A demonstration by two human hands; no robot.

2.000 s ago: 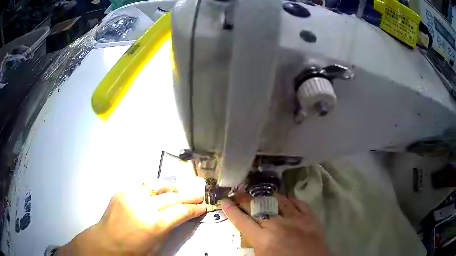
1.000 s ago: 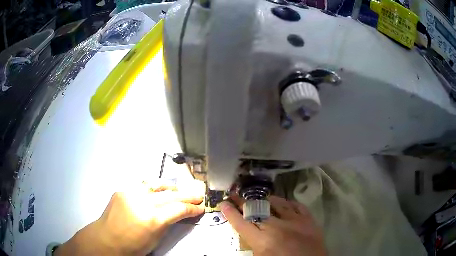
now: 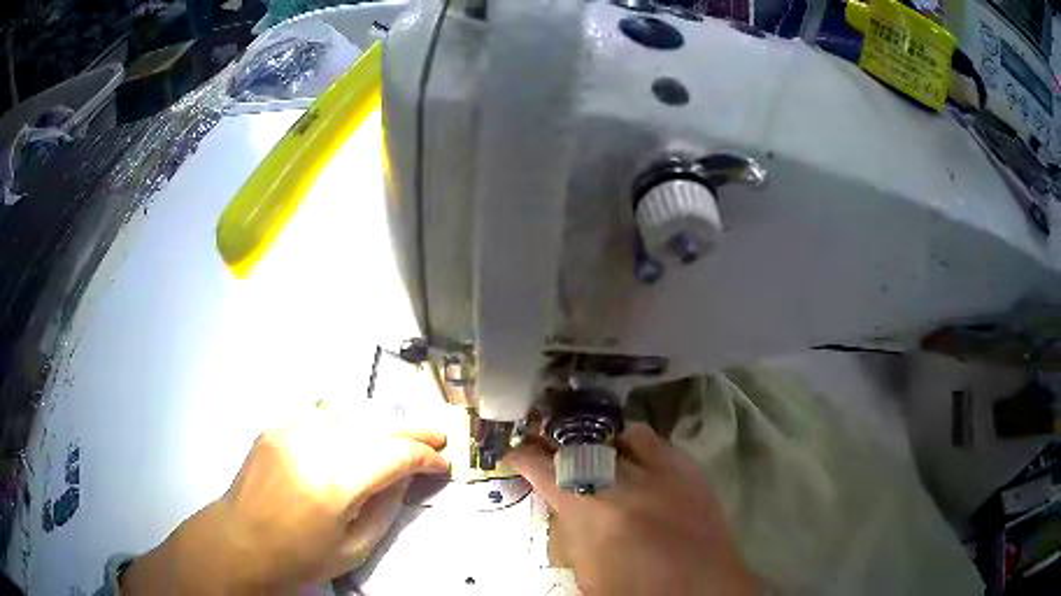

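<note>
The white sewing machine head (image 3: 721,233) fills the middle and right. Its dark presser foot (image 3: 490,445) is low in the centre, above the needle plate (image 3: 498,494). My left hand (image 3: 314,495) lies left of the foot, fingers bent together and bright under the lamp; what is under the fingertips is washed out. My right hand (image 3: 640,512) is right of the foot, fingertips beside it, partly hidden by the ribbed tension dial (image 3: 585,466). Olive cloth (image 3: 803,477) lies in folds to the right, against my right hand. Whether my fingers pinch the cloth is unclear.
A long yellow bar (image 3: 297,163) slants left of the head. A second white knob (image 3: 678,219) sits higher on the head. A yellow labelled block (image 3: 905,52) and a cream control panel (image 3: 1015,72) are at top right. A bin (image 3: 70,105) stands at top left.
My left hand has drawn slightly left, away from the foot, its fingers more bent. My right hand stays beside the foot. The view has shifted a little.
</note>
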